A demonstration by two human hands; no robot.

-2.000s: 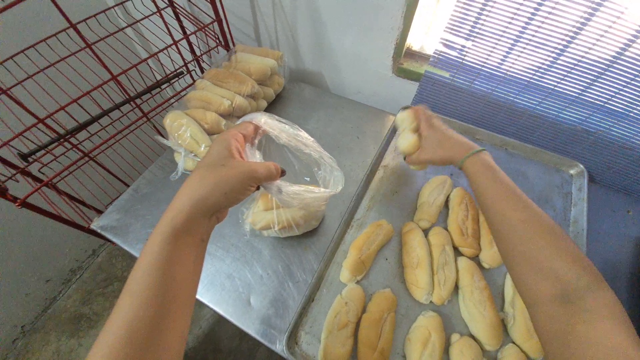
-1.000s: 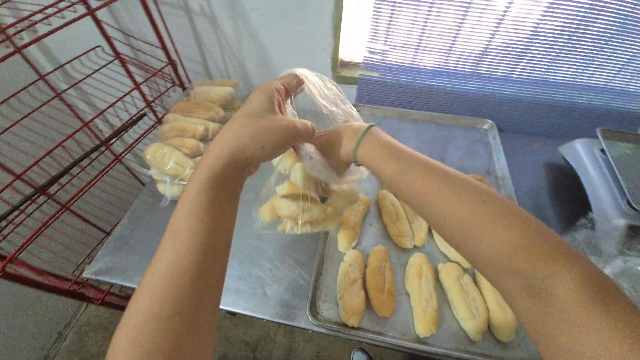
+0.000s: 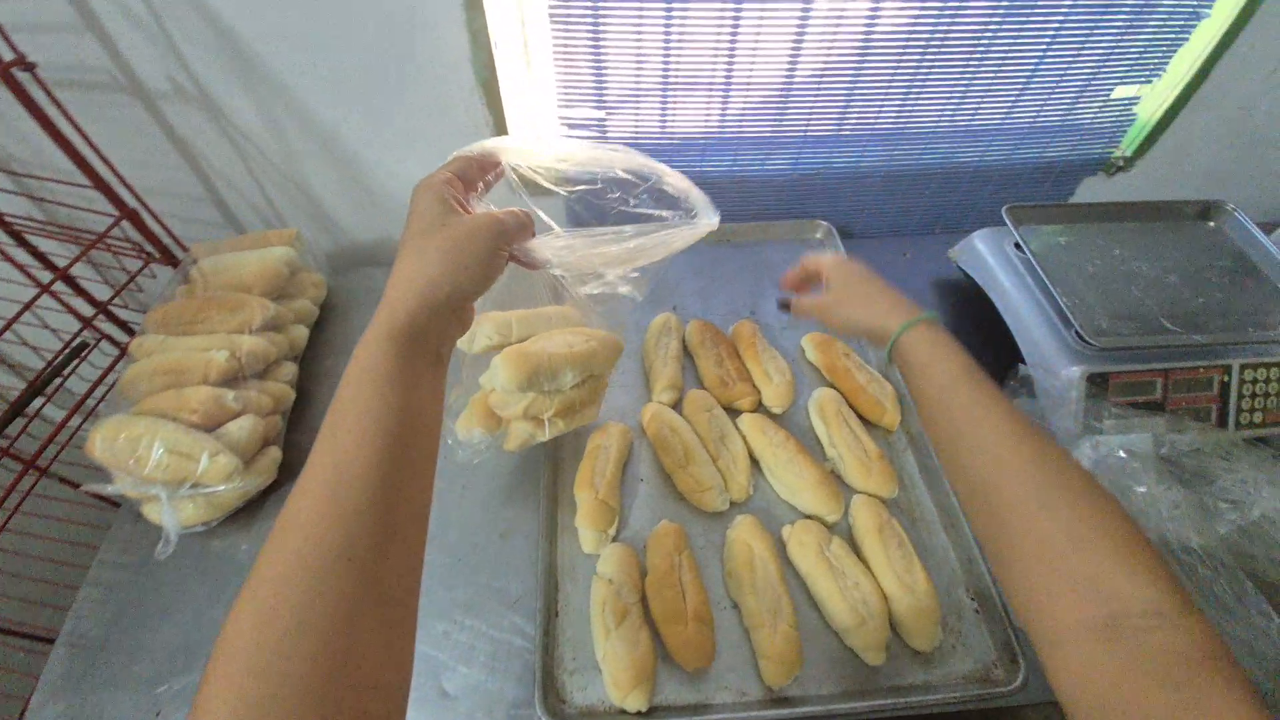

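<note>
My left hand (image 3: 465,225) pinches the rim of a clear plastic bag (image 3: 620,250), whose mouth gapes to the right. Several bread rolls (image 3: 555,360) lie in the bag's lower part, beside the left edge of a metal baking tray (image 3: 548,600). Over the tray's far right part is my right hand (image 3: 840,295), blurred, with its fingers bent; no roll shows in it, and whether the fingertips touch is unclear. Elongated bread rolls (image 3: 760,600) lie in loose rows on the tray below that hand.
A closed clear bag of rolls (image 3: 210,370) lies on the metal table (image 3: 480,600) at the left, by a red wire rack (image 3: 90,180). A digital scale (image 3: 1130,330) stands right of the tray, with crumpled clear plastic (image 3: 1180,520) before it. A blue blind (image 3: 850,120) hangs behind.
My right hand, at the bag's mouth one second ago, is now away from it over the tray. My left hand still holds the bag. The view has swung to the right.
</note>
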